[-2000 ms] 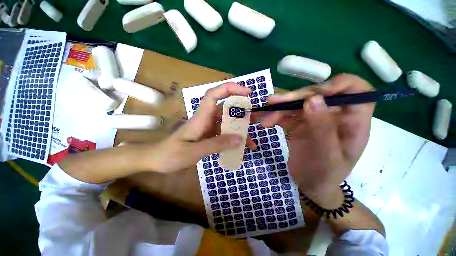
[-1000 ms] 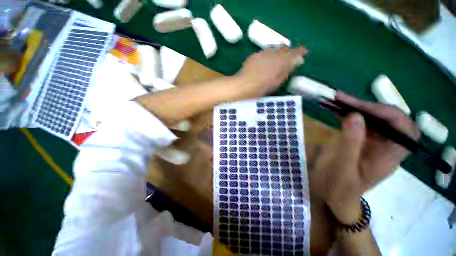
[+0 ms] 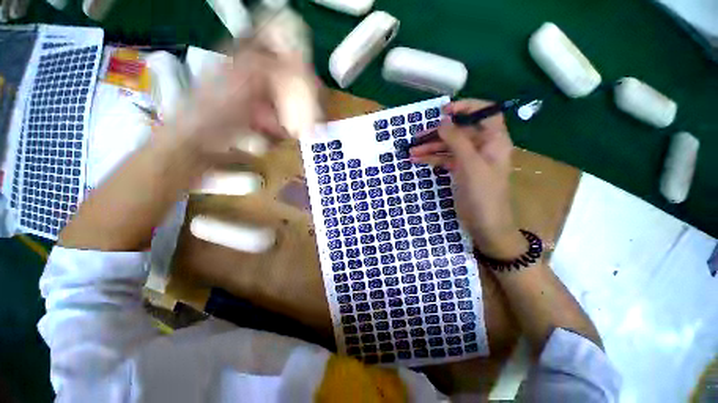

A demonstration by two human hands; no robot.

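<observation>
My left hand (image 3: 256, 83) is strongly blurred, off the upper left corner of the label sheet. It holds what looks like a cream plastic housing (image 3: 296, 102), also blurred. The white label sheet (image 3: 362, 142) lies on the brown cardboard board, with rows of small dark labels and a bare patch near its top. My right hand (image 3: 472, 157) grips the slim black tweezers (image 3: 480, 114) like a pen over the sheet's upper right part. Their tip is down at the labels near the bare patch; whether it holds a label cannot be told.
White housings (image 3: 425, 69) lie on the green bench beyond the cardboard board (image 3: 543, 185). Two more (image 3: 233, 233) lie on the board at left. Another label sheet (image 3: 55, 126) and printed packaging (image 3: 126, 71) are at far left. A blank white sheet (image 3: 630, 275) is at right.
My left hand held a labelled housing, reached to the loose housings at the back, then came back left. My right hand moved in over the label sheet, bringing the tweezers' tip down to it.
</observation>
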